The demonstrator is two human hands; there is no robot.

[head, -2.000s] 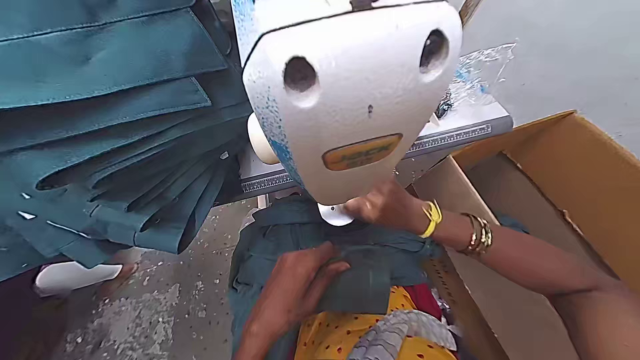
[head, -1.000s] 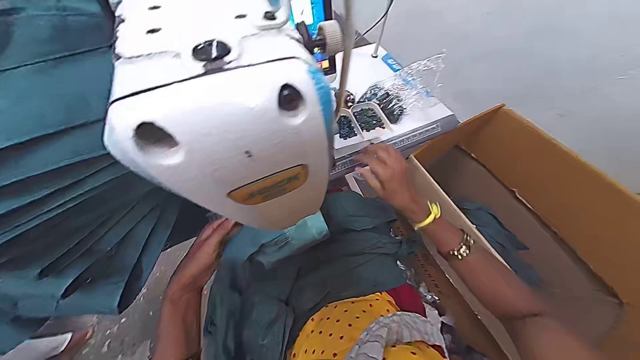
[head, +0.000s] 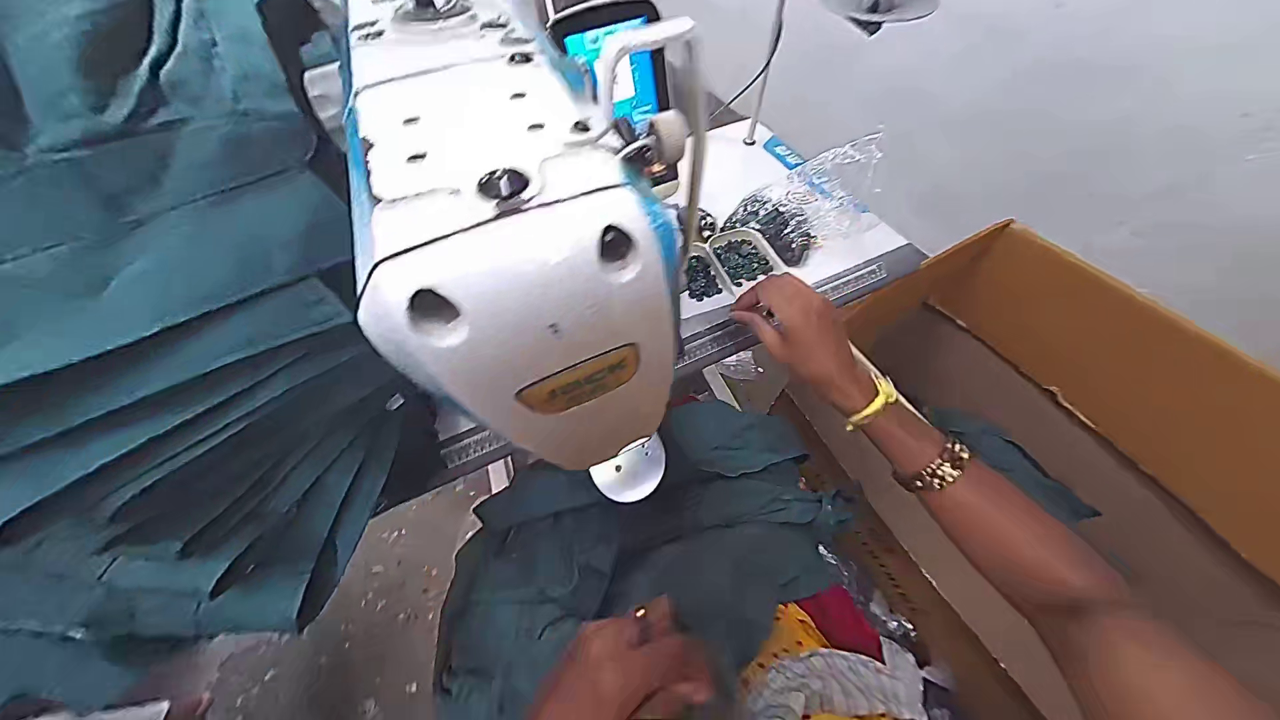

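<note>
My right hand (head: 795, 325) is at the table edge beside small trays of dark buttons (head: 742, 258), thumb and forefinger close together; whether a button is between them cannot be told. Blurred, my left hand (head: 635, 665) lies on the dark teal garment (head: 640, 560) across my lap, and its grip on the cloth is unclear. The white head of a Jack sewing machine (head: 520, 310) stands above the garment, with a bright round white part (head: 628, 470) under it. The needle area is hidden.
A pile of folded teal garments (head: 200, 400) fills the left side. An open cardboard box (head: 1130, 330) stands at the right with some teal cloth inside. A clear plastic bag (head: 840, 175) lies behind the button trays, near a lit display panel (head: 625, 75).
My left hand has moved from beside the machine head down onto the garment in my lap. My right hand, under the machine head two seconds ago, is now by the button trays. The view has shifted.
</note>
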